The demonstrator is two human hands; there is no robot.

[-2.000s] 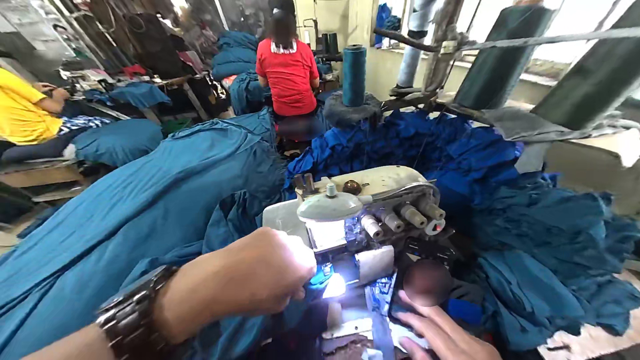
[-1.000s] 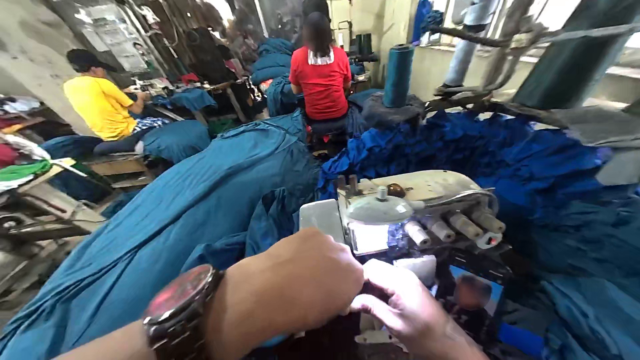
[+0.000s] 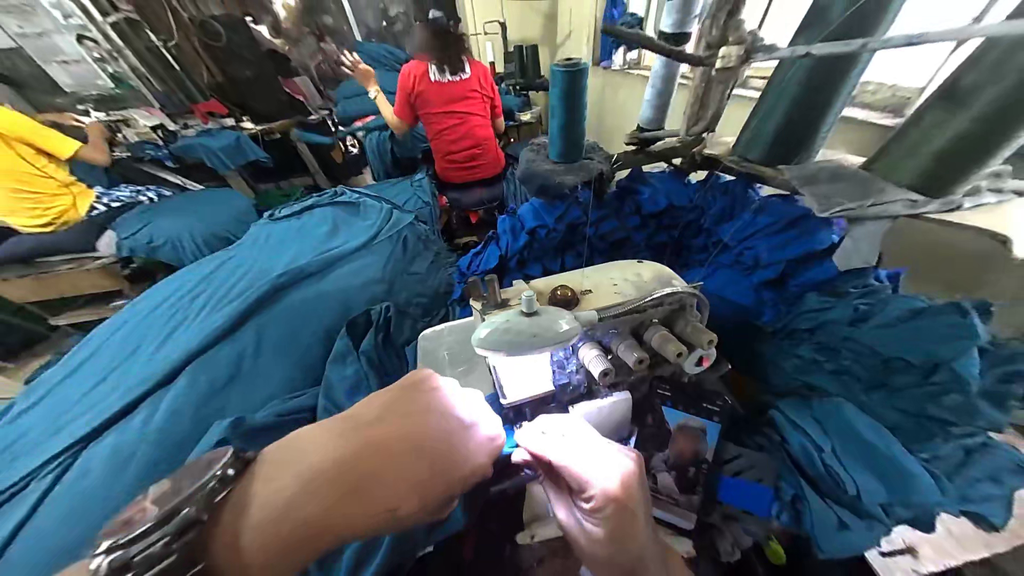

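An overlock sewing machine (image 3: pixel 632 280) stands in front of me, its lamp (image 3: pixel 526 330) shining down on my hands. My left hand (image 3: pixel 432 448), with a watch on the wrist, is closed at the front of the machine, beside the needle area. My right hand (image 3: pixel 588 480) meets it with thumb and index finger pinched together. A small bright blue piece (image 3: pixel 510 440), probably fabric, shows between the hands; both seem to hold it. The needle and presser foot are hidden. A phone (image 3: pixel 682 460) with a lit screen leans right of my right hand.
Teal fabric (image 3: pixel 320 272) is heaped at the left, more teal cloth (image 3: pixel 880 400) at the right. Blue fabric (image 3: pixel 680 216) lies behind the machine near a teal thread cone (image 3: pixel 567 112). A person in red (image 3: pixel 452 112) and a person in yellow (image 3: pixel 36 168) sit beyond.
My right hand has moved left from near the phone to meet my left hand. The person in red has raised an arm.
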